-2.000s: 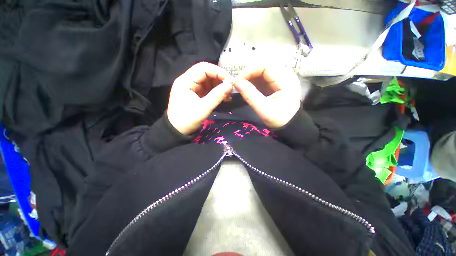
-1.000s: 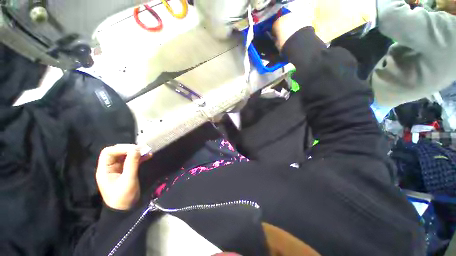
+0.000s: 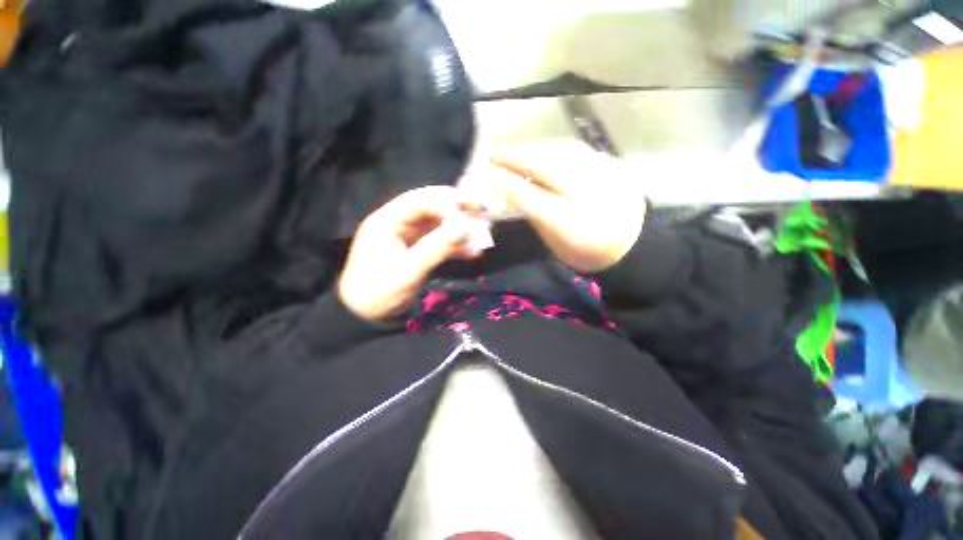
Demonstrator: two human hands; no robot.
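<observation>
My left hand (image 3: 399, 253) is in front of my chest with its fingertips pinched on a small white label (image 3: 480, 236). My right hand (image 3: 576, 200) is beside it, its fingertips close to the left ones; blur and glare hide whether they touch the label or hold anything. A large black garment (image 3: 211, 137) is heaped at the left, with light lettering near its right edge. The thread snips (image 3: 588, 122) lie on the pale table (image 3: 686, 158), partly hidden behind my right hand.
A blue bin (image 3: 779, 153) with scraps and tags stands at the table's right. Bright green fabric (image 3: 819, 343) hangs below it, beside a light blue container (image 3: 876, 353). A yellowish surface (image 3: 935, 127) lies at the far right.
My right hand has come back from the blue bin to my left hand. The view has turned, and both hands are now near the middle. The label stays in my left fingertips.
</observation>
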